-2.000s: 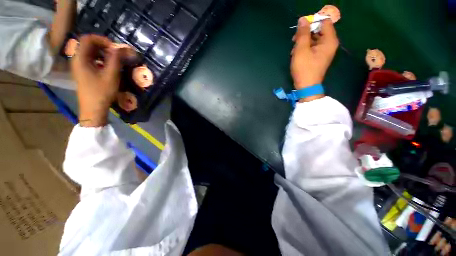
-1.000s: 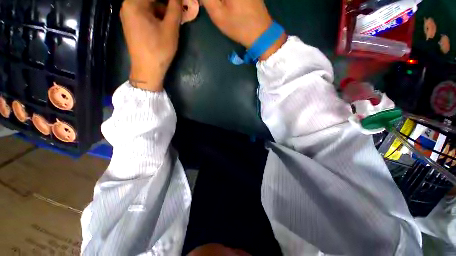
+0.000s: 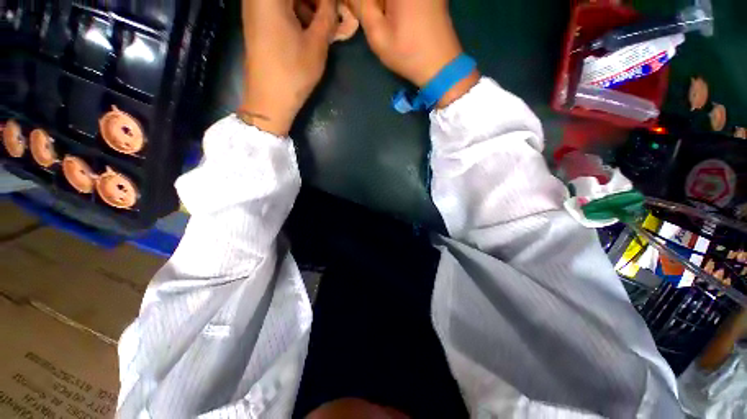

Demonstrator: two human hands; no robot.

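My left hand [image 3: 287, 57] is at the top edge of the picture, fingers curled on a peach-pink moulded part [image 3: 346, 24] that shows between the two hands. My right hand [image 3: 414, 41], with a bright blue band at the wrist, is close beside it; its fingertips are cut off by the top edge, so I cannot tell what it holds. Several more peach parts [image 3: 121, 131] lie in the pockets of a glossy black tray [image 3: 78, 106] at the left.
At the right stand a red box [image 3: 565, 78] with a syringe [image 3: 647, 29] and a printed tube [image 3: 627, 65], a green-ended tool [image 3: 610, 206] by my right sleeve, and a black device [image 3: 676, 159]. Cardboard [image 3: 57, 303] lies lower left. Another person's arm [image 3: 725, 344] shows lower right.
My left hand has moved from the black tray to the top centre beside my right hand, which has moved left. Since one second ago both hands have shifted slightly right in the picture.
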